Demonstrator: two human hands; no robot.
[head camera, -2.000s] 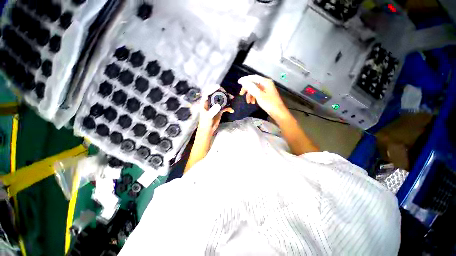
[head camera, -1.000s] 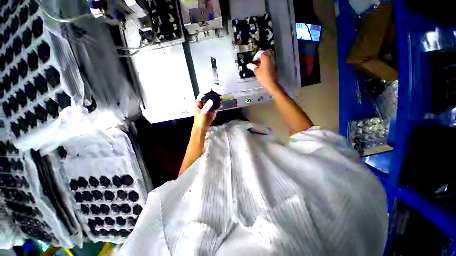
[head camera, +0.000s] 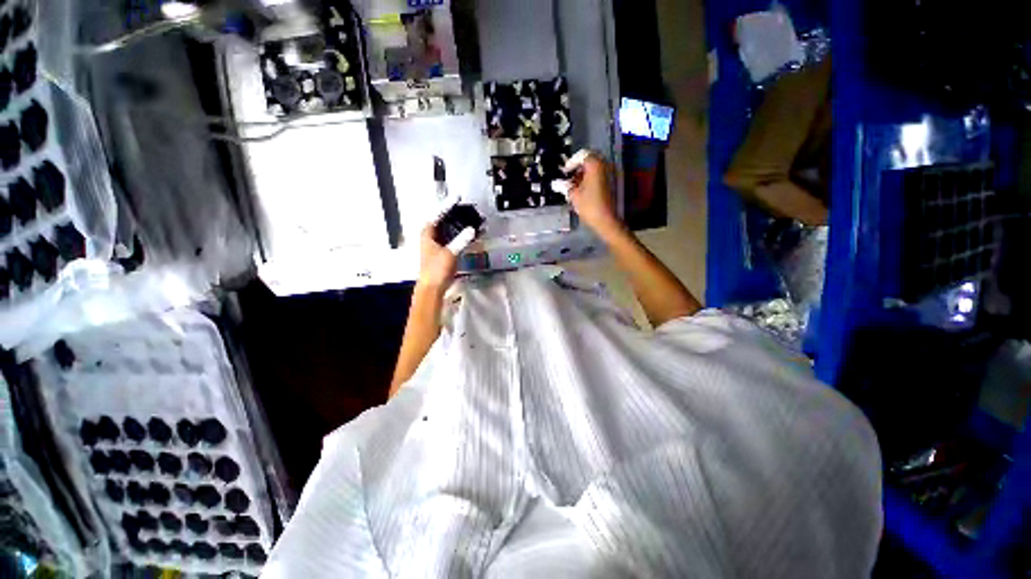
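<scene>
My left hand (head camera: 439, 258), with a white-tipped thumb, holds a black round part (head camera: 459, 222) above the front edge of the machine. My right hand (head camera: 588, 190), with white fingertips, is at the right edge of the black fixture (head camera: 527, 145); its thumb and finger are near each other, and whether something small is between them cannot be told. The fixture has pale and brass-coloured spots and lies on the white machine table (head camera: 421, 226). A second fixture (head camera: 303, 86) at the upper left bears two round dark parts.
A blister tray (head camera: 147, 379) with rows of black parts lies at the lower left, and more stacked trays stand behind it. A lit smartphone (head camera: 646, 119) lies right of the machine. A blue rack (head camera: 831, 192) with a cardboard box stands at the right. Cables cross at the upper left.
The view has turned from the trays to the machine, then shifted slightly right. My right hand has moved to the right fixture and now sits at its edge. My left hand still holds the black part.
</scene>
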